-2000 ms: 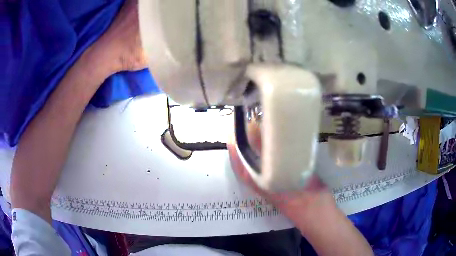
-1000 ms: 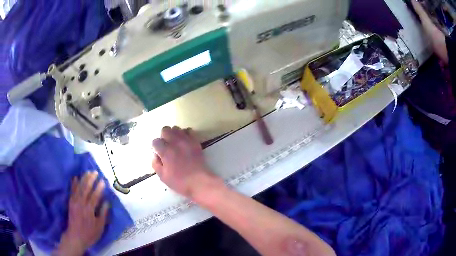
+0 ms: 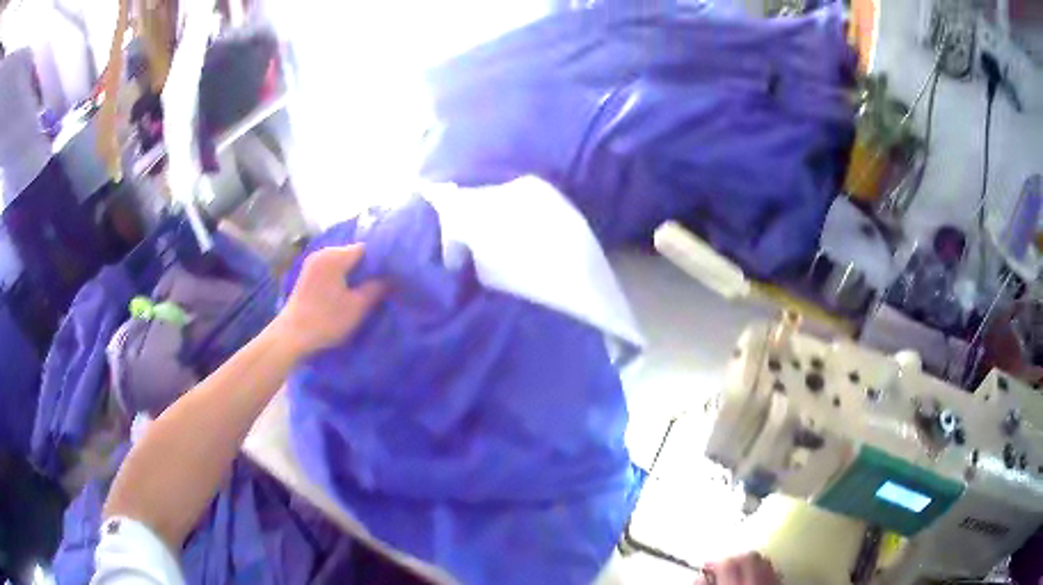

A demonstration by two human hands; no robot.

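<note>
A blue garment (image 3: 480, 400) with a white panel (image 3: 532, 240) hangs and lies over the left part of the pale table. My left hand (image 3: 329, 299) grips its upper left edge, raised above the table. My right hand (image 3: 741, 569) is cut off by the bottom edge near the machine bed; only part of it shows, and whether it holds anything cannot be told. The cream sewing machine (image 3: 801, 400) with its green panel (image 3: 890, 489) stands at the right.
A large heap of blue garments (image 3: 686, 126) lies behind the table. The white lamp bar (image 3: 700, 258) sticks out left of the machine head. More blue cloth (image 3: 86, 343) and a person with a green tie at the head (image 3: 160, 343) are at the left.
The view has swung left and up. My left hand, earlier flat on the blue cloth, now grips and lifts it. My right hand shows only partly at the bottom edge.
</note>
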